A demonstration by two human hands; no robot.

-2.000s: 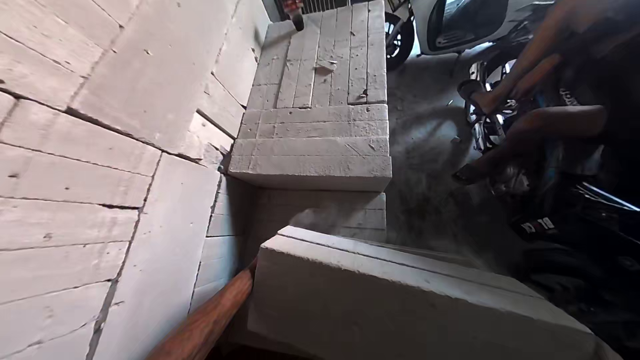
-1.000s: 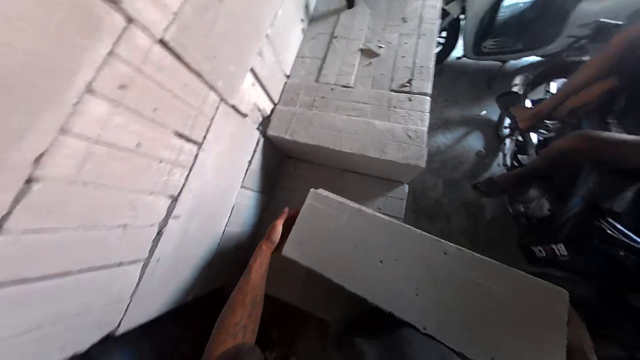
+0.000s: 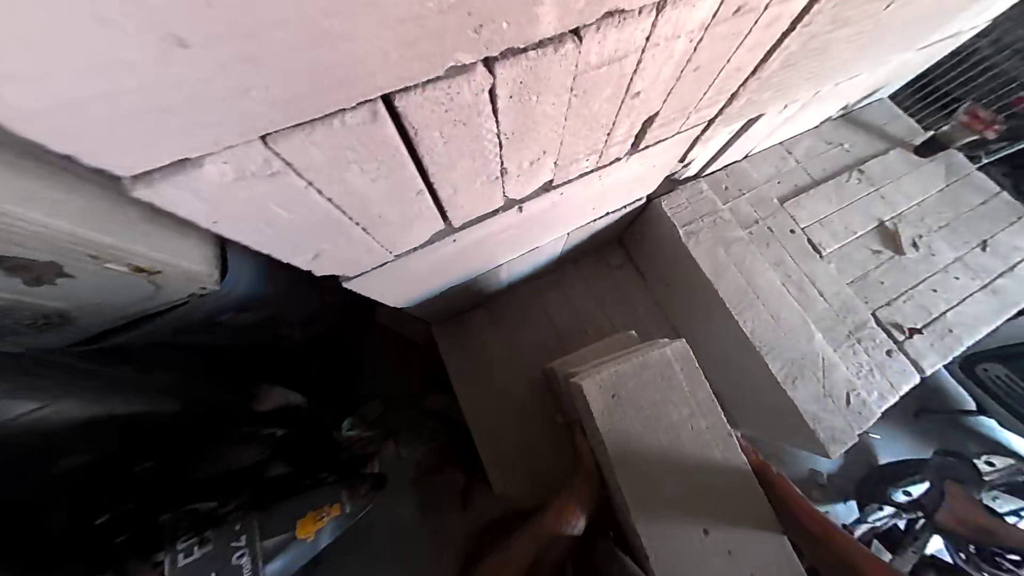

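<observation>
Two light grey concrete blocks (image 3: 680, 456), lying face to face, are held between my two hands above a lower layer of blocks (image 3: 512, 376). Along their left side is my left hand (image 3: 584, 472), dim and partly hidden in shadow. At their right edge, my right hand (image 3: 756, 460) presses against the side, its fingers mostly hidden. The far end of the held blocks is close to the side of a higher block stack (image 3: 768, 320); whether they touch cannot be told.
A tall stack of pale blocks (image 3: 464, 144) stands along the left and top. Motorcycle parts (image 3: 904, 488) and another person's arm (image 3: 976, 516) are at lower right. Another person's hand (image 3: 980, 120) shows at upper right. A worn pale panel (image 3: 96, 264) is at far left.
The held blocks have swung from lying slantwise across the view to pointing away from me, over the low layer. The view has turned strongly to the left.
</observation>
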